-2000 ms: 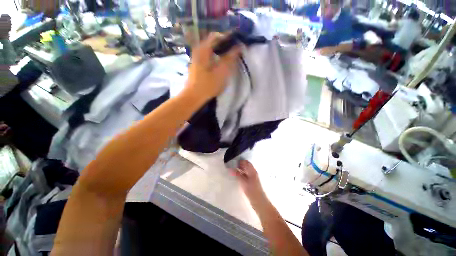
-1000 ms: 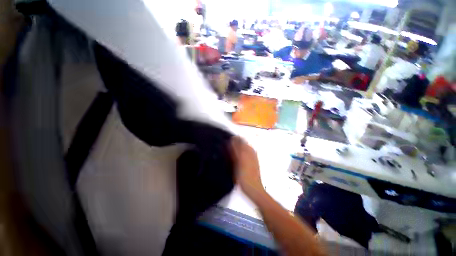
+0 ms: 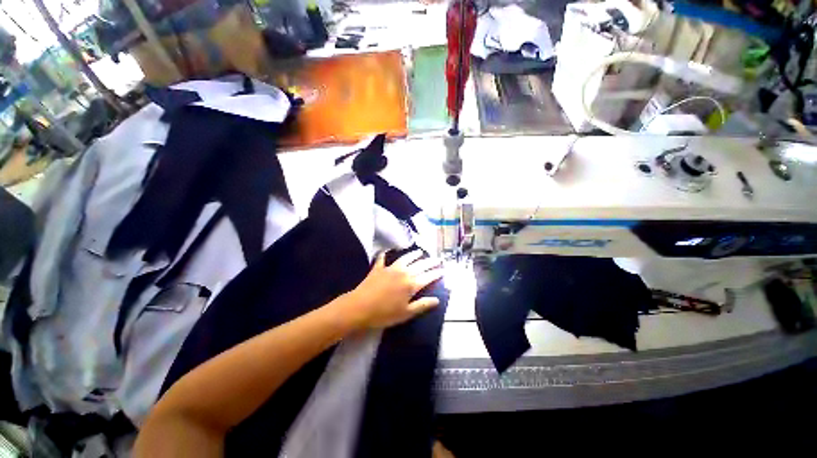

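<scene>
A part-sewn garment point(image 3: 269, 295) in navy and light grey lies across the table, its right edge by the needle area. My left hand point(image 3: 399, 291) lies on it just left of the lit presser foot point(image 3: 460, 259), fingers a little apart and pressing on the cloth. My right hand point(image 3: 441, 451) shows only as a small piece of skin at the bottom edge; its grip is hidden. The white sewing machine head point(image 3: 573, 201) stands at the right, marked JACK. Small navy cut pieces point(image 3: 564, 300) lie under its arm.
A grey and navy heap point(image 3: 81, 259) is at the left. Dark reddish snips point(image 3: 685, 302) lie right of the navy pieces. A measuring scale point(image 3: 573, 376) runs along the front edge. An orange sheet point(image 3: 354, 97) lies behind.
The view has turned down to the machine. The garment, held up before, now lies on the table by the needle. My left hand has come down onto it; my right hand has dropped almost out of view.
</scene>
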